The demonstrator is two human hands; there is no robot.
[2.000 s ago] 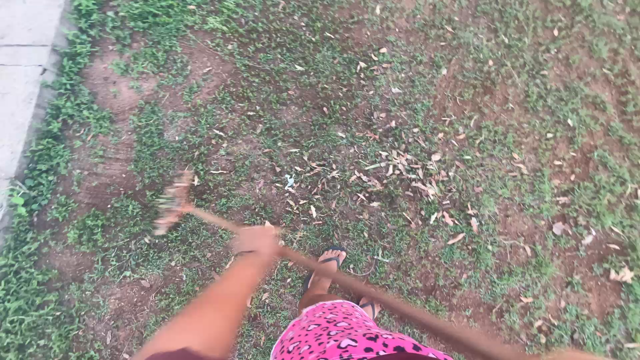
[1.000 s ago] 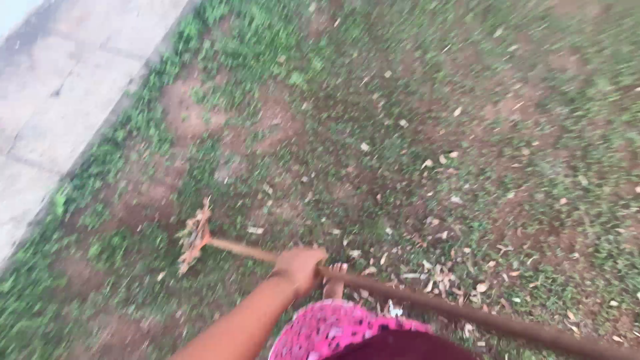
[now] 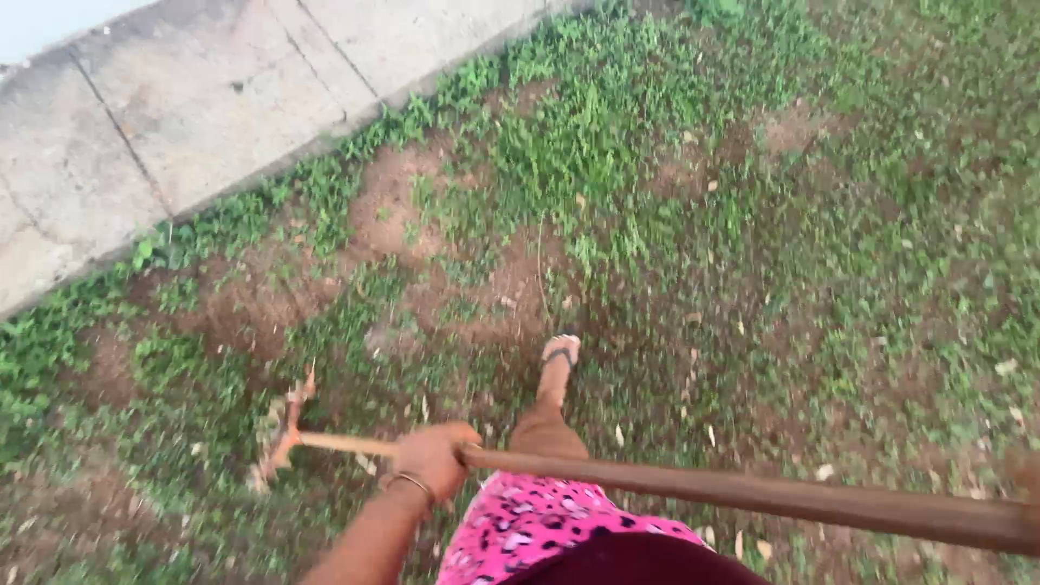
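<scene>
My left hand (image 3: pixel 435 461), with a thin bangle at the wrist, is closed around the wooden handle of a rake (image 3: pixel 691 485). The handle runs across my body from the lower left to the right edge. At its left end the rake head (image 3: pixel 284 439) has dry leaves caught on it, just above the grass, or touching it; I cannot tell which. My right hand is not clearly visible; only a brown blur shows at the right edge near the handle's end.
A concrete walkway (image 3: pixel 219 106) borders the patchy grass (image 3: pixel 585 146) at the upper left. Bare soil patches and scattered dry leaves (image 3: pixel 764 548) lie around. My foot in a flip-flop (image 3: pixel 561 351) is ahead of me.
The view has turned and moved, showing more of the concrete walkway. The leaf pile seen earlier is out of view. My left hand still holds the rake handle, and one foot is now forward.
</scene>
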